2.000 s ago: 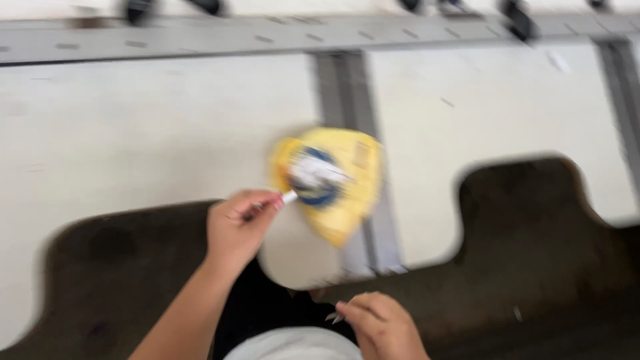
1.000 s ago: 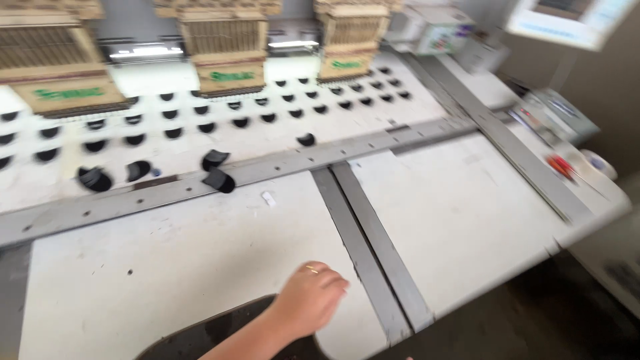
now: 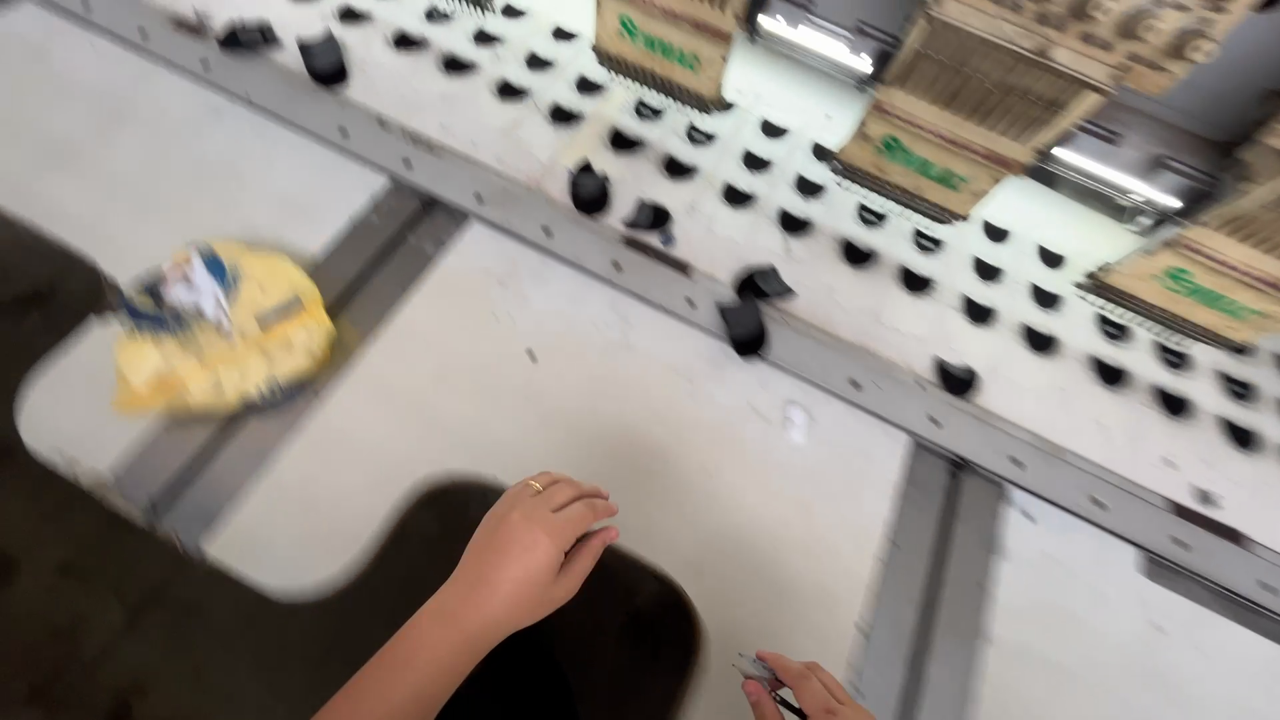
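Note:
My left hand [image 3: 545,550], with a ring on one finger, hovers over the white table's curved cutout, its fingers loosely curled; no object shows in it. At the bottom edge, my right hand [image 3: 808,692] grips a small metal-tipped tool [image 3: 757,670] with a dark handle, probably thread snips. A crumpled yellow plastic bag [image 3: 230,345] with blue and white print lies across a grey metal strip at the left. Loose black curved pieces [image 3: 743,327] rest on and beside the long metal rail, and rows of similar dark shapes [image 3: 915,278] cover the white bed behind it.
Multi-needle embroidery machine heads [image 3: 930,150] stand over the bed at the upper right. A long metal rail [image 3: 610,265] with holes runs diagonally across the view. Grey strips [image 3: 930,590] divide the white table [image 3: 650,420]. A small whitish scrap [image 3: 796,422] lies near the rail.
The view has swung strongly, now showing the yellow bag at the left again. My right hand, out of view one second ago, shows at the bottom. The small white thing earlier in my left hand is no longer visible there.

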